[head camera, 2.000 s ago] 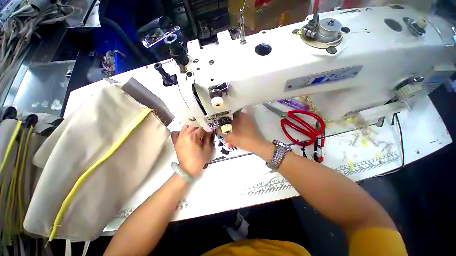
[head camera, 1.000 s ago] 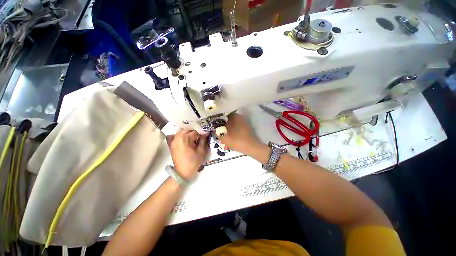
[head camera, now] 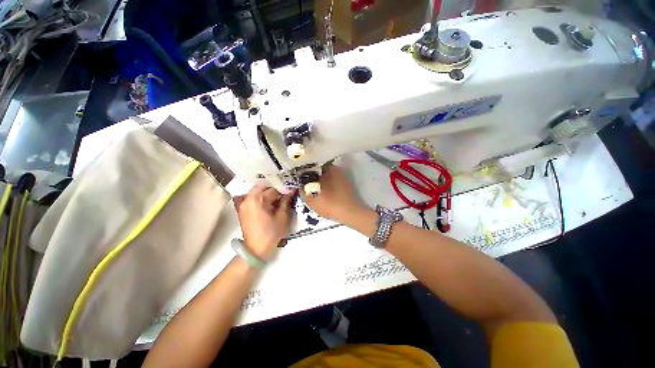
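Observation:
My left hand (head camera: 263, 219) is at the needle area of the white sewing machine head (head camera: 359, 108), its fingertips close together on the left side. My right hand (head camera: 332, 195) reaches in from the right, its fingertips partly behind the cream-white knob (head camera: 312, 188). The fingertips of both hands nearly meet under the head's left end. What they hold, if anything, is too small and hidden to tell. Small dark metal parts (head camera: 310, 215) show on the bed between the hands.
A beige fabric piece (head camera: 108, 251) with yellow piping (head camera: 136, 233) lies at left, over a grey strip (head camera: 192, 146). Red-handled scissors (head camera: 421, 184) and a purple item (head camera: 409, 150) lie right of my right hand. Thread scraps (head camera: 513, 201) and a black cord (head camera: 559, 208) are further right.
The whole view has shifted, so the machine and table sit slightly further left. Both hands stay at the needle area with only slight finger movement.

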